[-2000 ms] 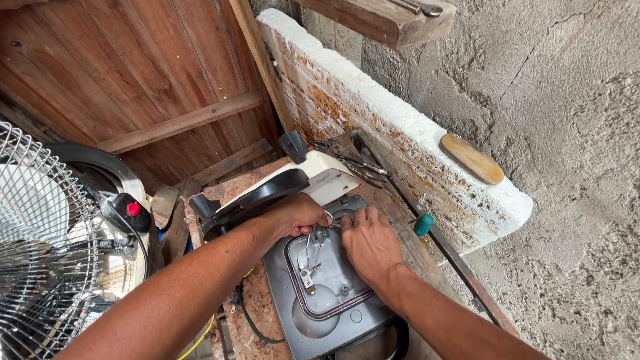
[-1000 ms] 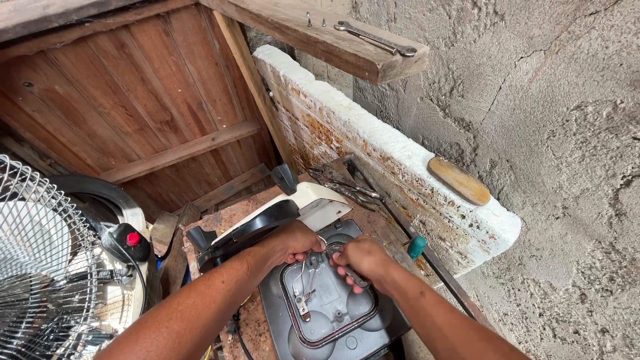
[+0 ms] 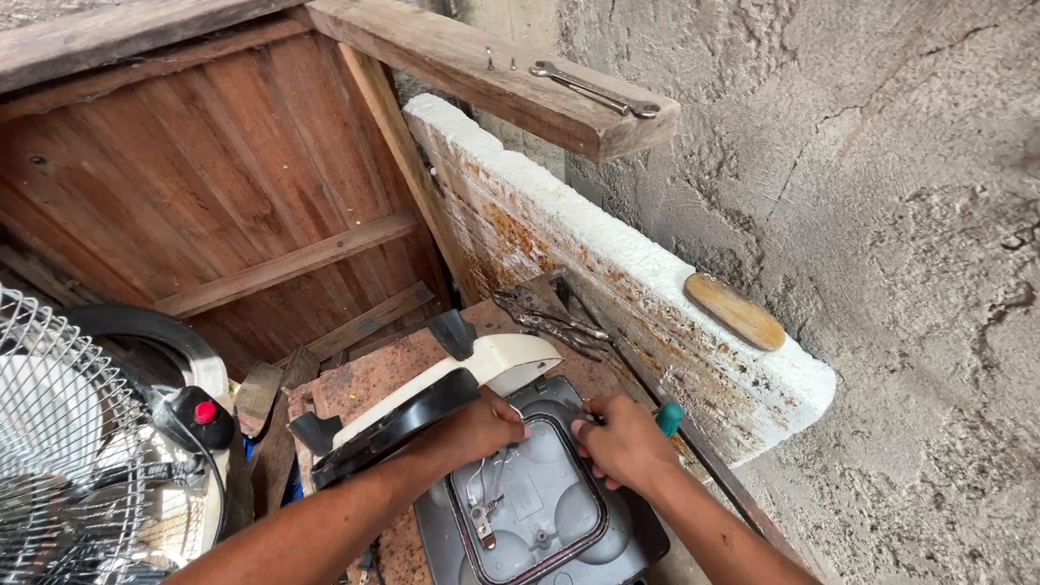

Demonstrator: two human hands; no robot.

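Observation:
A grey metal appliance plate (image 3: 528, 496) with a raised, gasket-like rim lies on a speckled work surface. White wires run to a small metal bracket (image 3: 484, 520) inside the rim. My left hand (image 3: 479, 426) pinches a wire at the rim's upper left corner. Across from it, my right hand (image 3: 621, 443) is curled at the upper right of the rim, around a small dark object that its fingers mostly hide. Just beyond that hand is a teal handle (image 3: 669, 418). Behind my left hand stands a cream and black plastic housing (image 3: 439, 382).
Locking pliers (image 3: 552, 321) lie behind the plate. A wrench (image 3: 593, 88) and small screws rest on a wooden beam (image 3: 487, 73). Foam board (image 3: 617, 284) carrying a wooden piece (image 3: 734, 311) leans by the rough wall. A wire fan guard (image 3: 57, 439) stands at the left.
My right hand has moved from over the rim's upper edge to its right side. My left hand remains at the wires. The view has shifted, showing more of the beam.

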